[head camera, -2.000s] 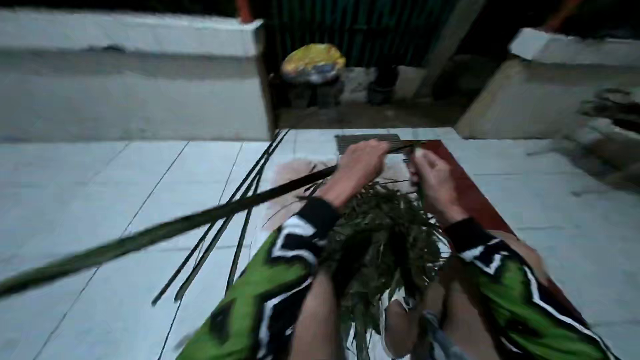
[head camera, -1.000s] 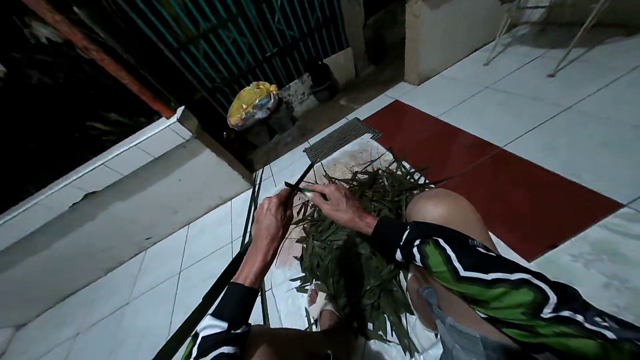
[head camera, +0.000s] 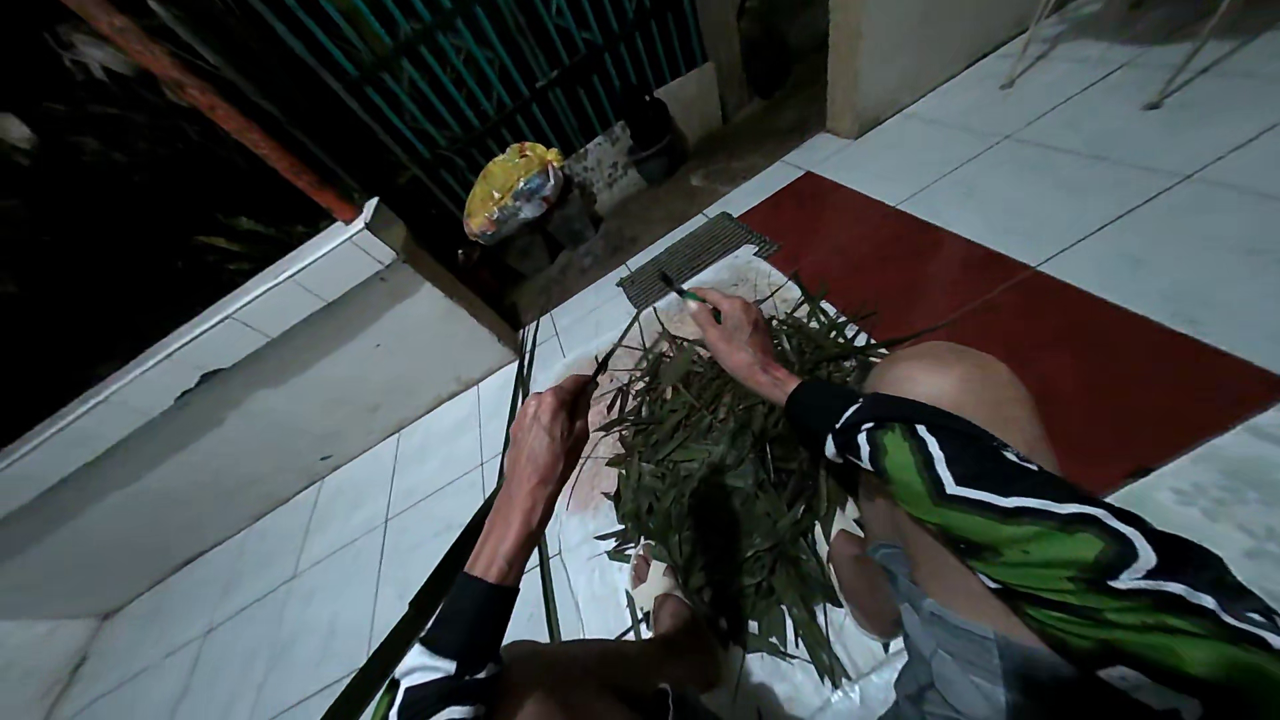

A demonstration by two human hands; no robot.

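Note:
My left hand [head camera: 546, 432] is closed around a long dark green plant stalk [head camera: 440, 590], whose thin tip points up past my fingers and whose thick end runs down to the lower left. To its right, my right hand [head camera: 735, 335] grips a small knife [head camera: 676, 287] with a partly green handle, its dark blade pointing up and left, apart from the stalk. Below both hands a heap of cut narrow green leaves [head camera: 720, 480] lies on a pale sack or sheet between my feet.
More long stalks [head camera: 522, 380] lie on the white floor tiles to the left. A ribbed grey mat [head camera: 697, 260] borders the sheet, near a red floor strip [head camera: 960, 290]. A low wall [head camera: 270, 400] stands at left. A yellow plastic bag [head camera: 512, 192] sits by the green gate [head camera: 500, 70].
Since one second ago my right hand, with the knife, has moved away from my left hand. Two seconds ago the stalk stretched across to the far left. The view has turned.

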